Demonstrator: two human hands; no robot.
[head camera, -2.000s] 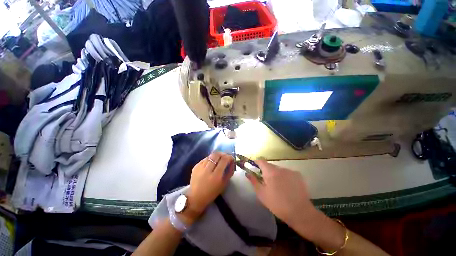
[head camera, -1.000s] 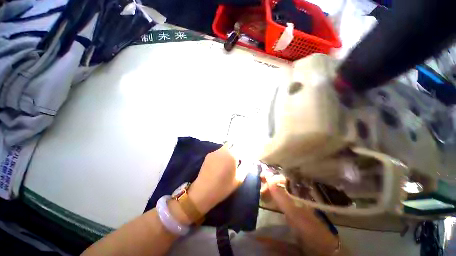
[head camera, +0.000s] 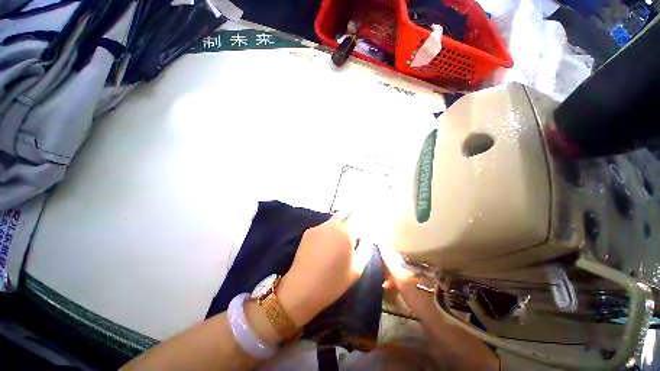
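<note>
A black/navy fabric panel (head camera: 253, 250) lies on the white table beside the sewing machine head (head camera: 492, 174). My left hand (head camera: 322, 264) holds the panel near the needle area, with a watch and a pale bangle on the wrist. My right hand (head camera: 416, 297) is at the panel's right edge, partly hidden under the machine head; its fingertips are washed out by the lamp glare. Whether it holds a tool cannot be seen. Grey fabric with a dark strip (head camera: 327, 359) hangs at the bottom edge. The needle and presser foot are hidden.
A red perforated basket (head camera: 452, 61) stands behind the machine with dark items in it. A heap of grey-and-black pieces (head camera: 36, 123) lies at the left, over a printed bag (head camera: 13, 239). A thick black tube (head camera: 615, 80) rises at the upper right.
The view has swung to the machine's left end and closer. Both hands moved from the table's front to beside the needle area. The snips seen in my right hand earlier no longer show.
</note>
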